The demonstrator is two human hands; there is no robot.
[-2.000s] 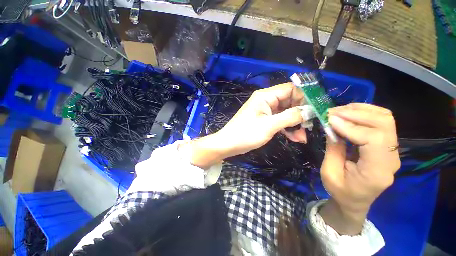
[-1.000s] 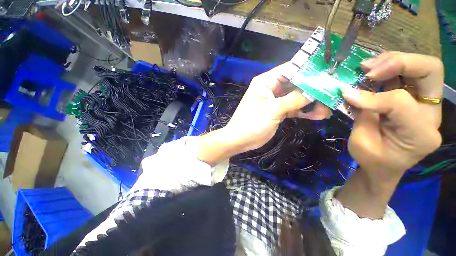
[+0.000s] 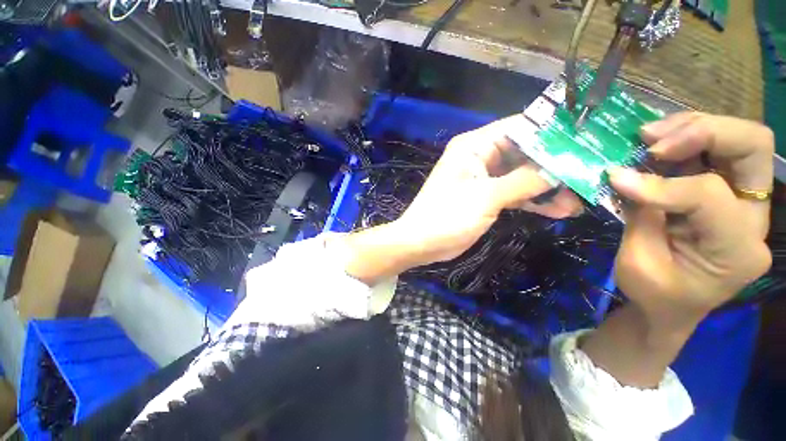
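A green PCB panel (image 3: 595, 142) with white printing and a silvery left edge is held flat between both hands. My left hand (image 3: 483, 185) grips its lower left side. My right hand (image 3: 698, 207) pinches its right side with thumb and fingers. The dark soldering iron (image 3: 617, 59) points down over the bench edge, its tip at the panel's upper middle. A thin curved tube (image 3: 576, 47) comes down beside the iron to the panel. Whether the left fingers also hold a cable cannot be told.
A blue bin (image 3: 405, 108) of black cables with bare ends lies below the hands. Another blue bin (image 3: 185, 288) at left holds black cables with white ends and green boards. The bench (image 3: 508, 30) bears a silvery clump (image 3: 659, 30). A blue stool (image 3: 60, 146) and cardboard box (image 3: 60, 263) stand at left.
The panel was turned from steeply tilted to face up and raised under the iron. Since one second ago, both hands and the panel have shifted slightly right and down.
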